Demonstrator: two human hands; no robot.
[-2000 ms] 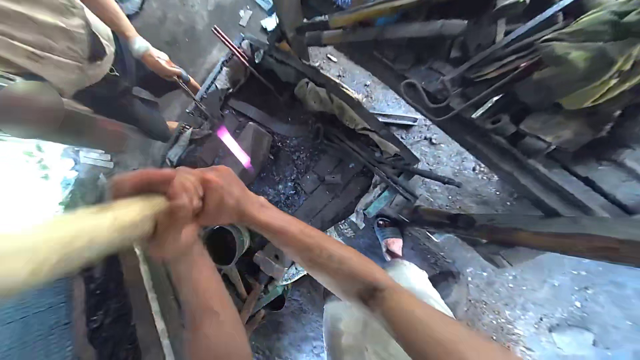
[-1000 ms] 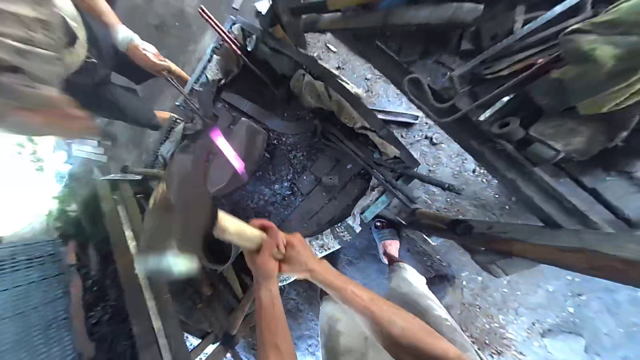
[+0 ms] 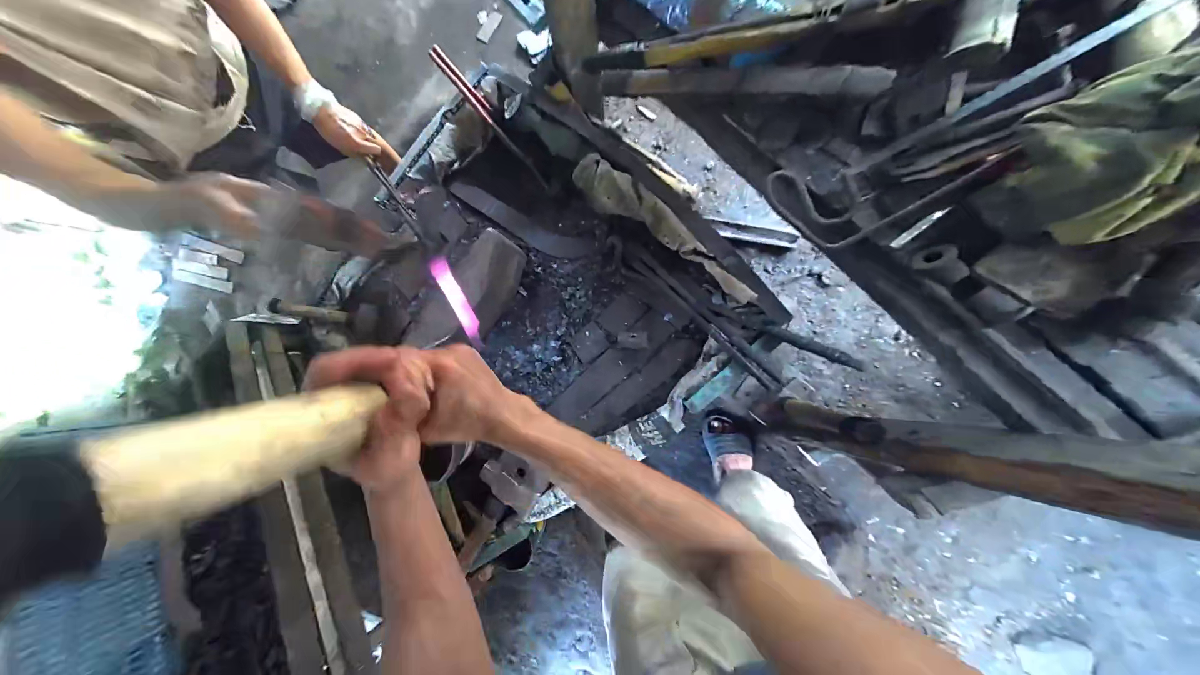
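Note:
My left hand and my right hand are closed together around the pale wooden handle of a large hammer. Its dark head is blurred and cut off at the left edge. Beyond my hands, a glowing pink metal bar lies over a dark metal block. Thin tongs reach to the bar from a co-worker's hand with a white wrist wrap. The co-worker's other hand is blurred, near a blurred brownish shape.
Dark debris, metal strips and rods lie right of the block. A wooden-handled tool rests at the left. A long wooden beam runs along the right. My shod foot stands near its end. Scrap and green cloth fill the upper right.
My two hands have moved left and up from lower centre with the hammer, whose handle now looms large at the left. The glowing bar remains over the block.

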